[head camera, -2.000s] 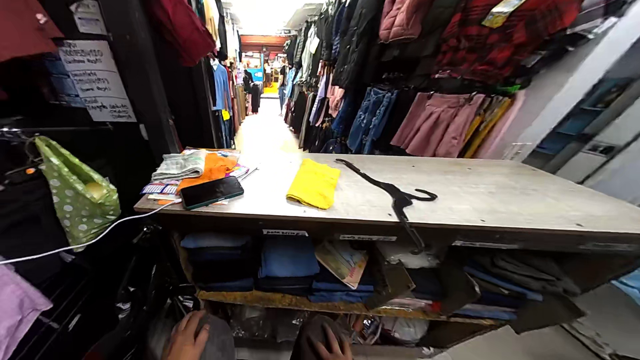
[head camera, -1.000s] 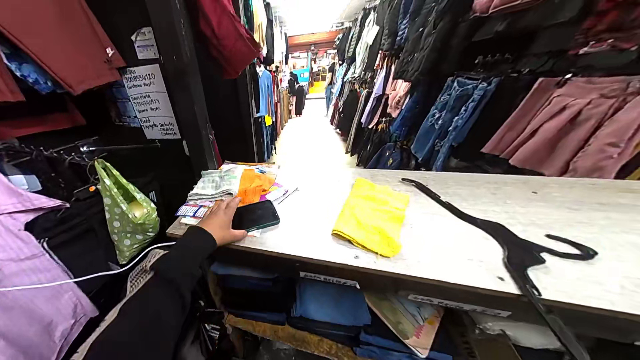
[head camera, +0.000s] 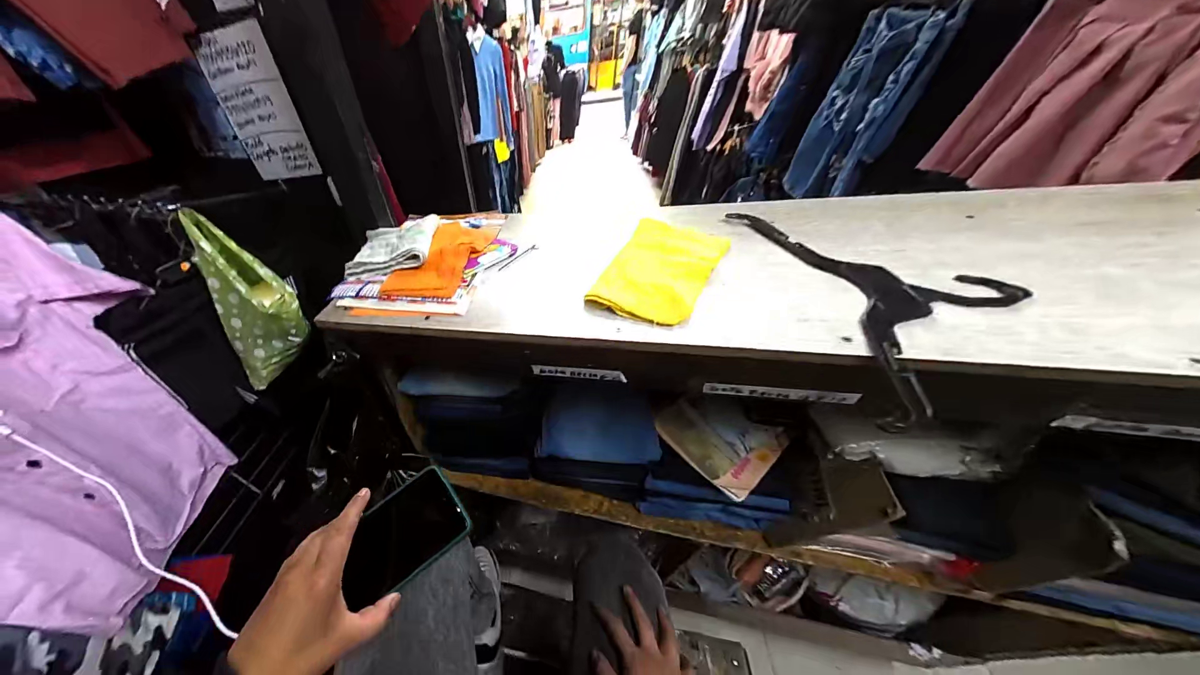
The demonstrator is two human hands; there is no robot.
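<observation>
In the head view, my left hand (head camera: 309, 595) holds a smartphone (head camera: 408, 534) with a dark screen and a green case edge, above my left leg. My right hand (head camera: 642, 637) rests on my right knee, fingers spread, with nothing in it. On the counter (head camera: 787, 323) in front of me lies a folded yellow cloth (head camera: 658, 272). To its right a black plastic hanger (head camera: 881, 291) lies partly over the front edge. To its left an orange cloth (head camera: 436, 262) and a folded grey cloth (head camera: 392, 248) lie on printed papers.
Under the counter, shelves (head camera: 609, 511) hold folded jeans (head camera: 598, 431) and a magazine (head camera: 722, 445). A lilac shirt (head camera: 84, 431), a white cable (head camera: 122, 516) and a green dotted bag (head camera: 248, 300) hang at left. Clothes racks flank an aisle (head camera: 591, 159) beyond the counter.
One second ago my left hand was at the phone on the counter's left end; now the phone is in that hand, lower, over my lap. The yellow cloth and hanger stay on the counter.
</observation>
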